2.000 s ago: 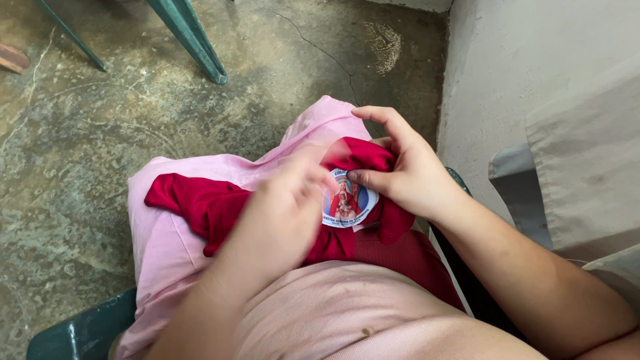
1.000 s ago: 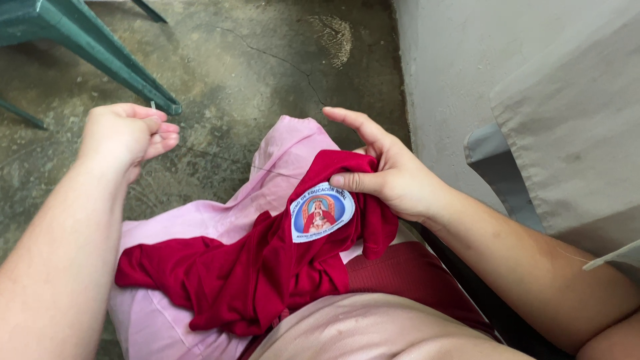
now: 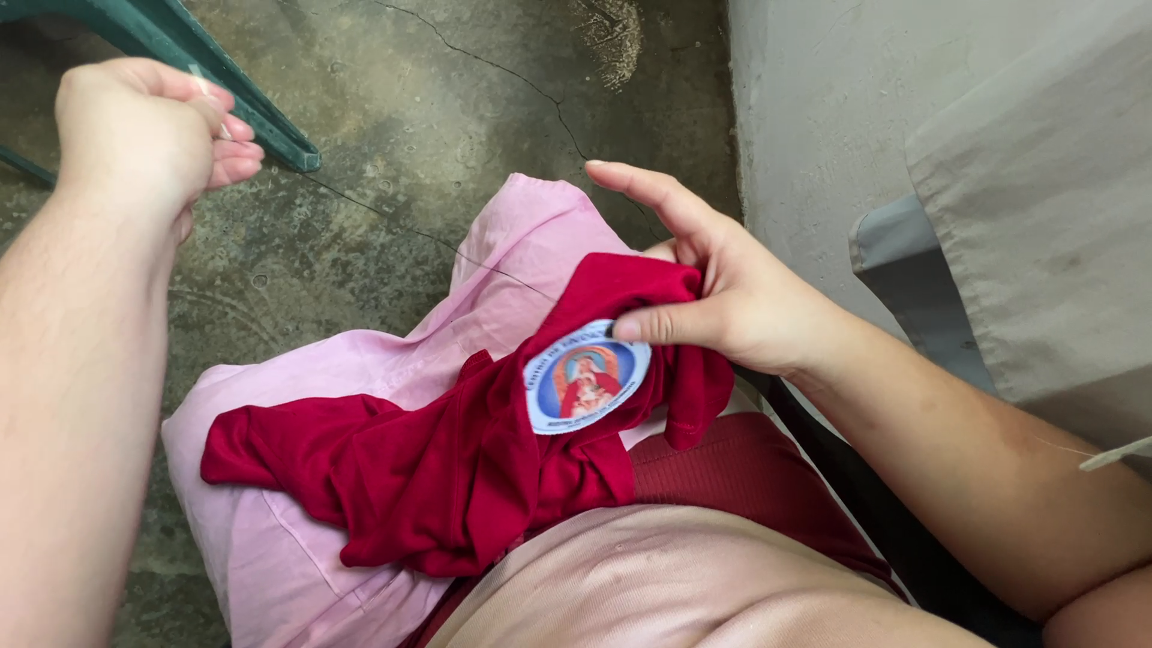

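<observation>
A red knit garment (image 3: 432,477) lies bunched over a pink cloth (image 3: 360,360) on my lap. On the garment sits an oval patch (image 3: 587,378) with a printed religious figure and writing around its edge. My right hand (image 3: 711,279) grips the garment at the patch's upper right edge, thumb on top and index finger extended. Raised at the upper left, my left hand (image 3: 157,130) pinches a small, thin, pale object (image 3: 211,101), blurred, possibly a needle. A dark thread (image 3: 432,238) stretches from the garment near the patch toward my left hand; its end there cannot be made out.
A green plastic chair leg (image 3: 261,117) stands at the upper left on the cracked concrete floor (image 3: 432,117). On the right are a grey wall (image 3: 810,99), a hanging grey cloth (image 3: 1044,207) and a grey plastic part (image 3: 913,261) partly behind it.
My left hand, over the patch two seconds ago, has moved away to the upper left, and the thread now shows drawn out. My right hand has kept hold of the garment.
</observation>
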